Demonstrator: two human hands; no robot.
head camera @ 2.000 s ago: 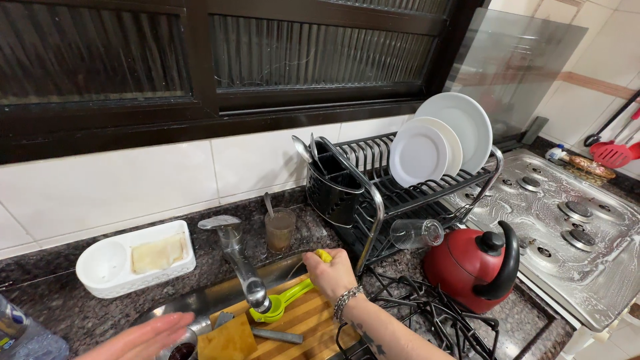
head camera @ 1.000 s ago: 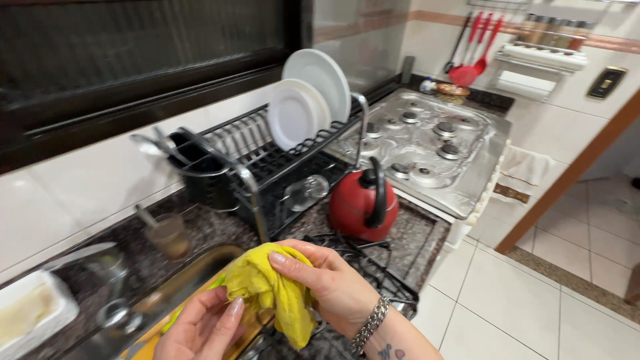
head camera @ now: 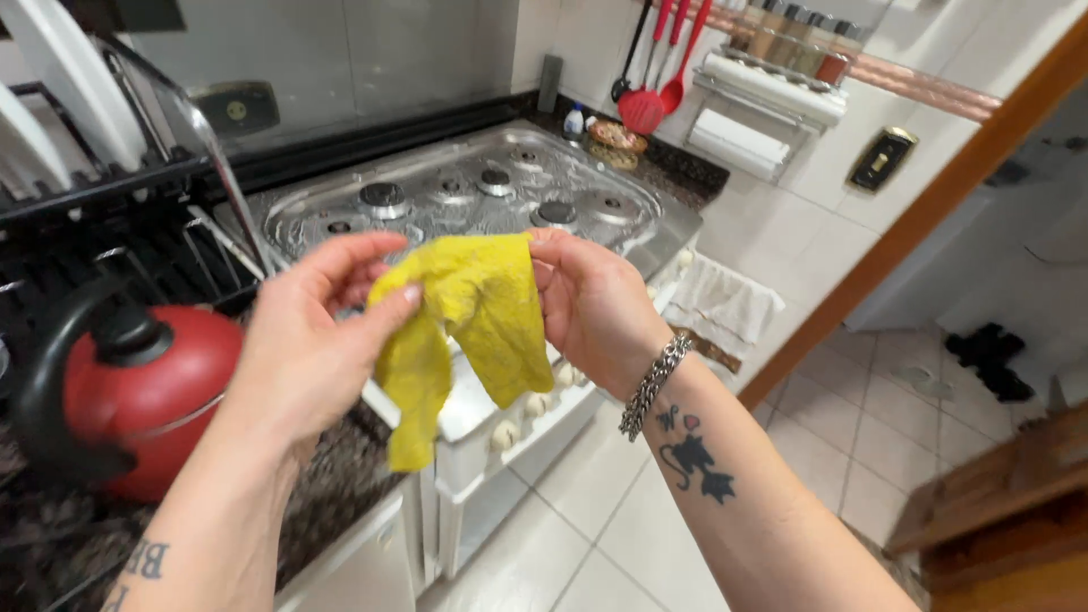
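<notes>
Between my hands hangs a yellow cleaning cloth [head camera: 484,314], loosely folded, with its ends drooping in front of the stove's front edge. My left hand [head camera: 331,331] pinches its left side between thumb and fingers. The upper right corner is gripped by my right hand [head camera: 586,297], which has a chain bracelet at the wrist. Behind the cloth lies the steel gas cooktop [head camera: 408,189], wet and streaked with suds, its burners showing and no grates on it.
A red kettle [head camera: 153,391] with a black handle stands left of my left forearm. Beyond it is a dish rack [head camera: 225,161] with plates. Utensils [head camera: 642,110] hang at the back wall. A white towel [head camera: 722,293] hangs by the stove; a wooden door frame [head camera: 918,204] rises at right.
The view has swung right from the sink to the stove. Two seconds ago my right hand was at the sink's edge; the cloth, bunched one second ago, now hangs more spread between both hands.
</notes>
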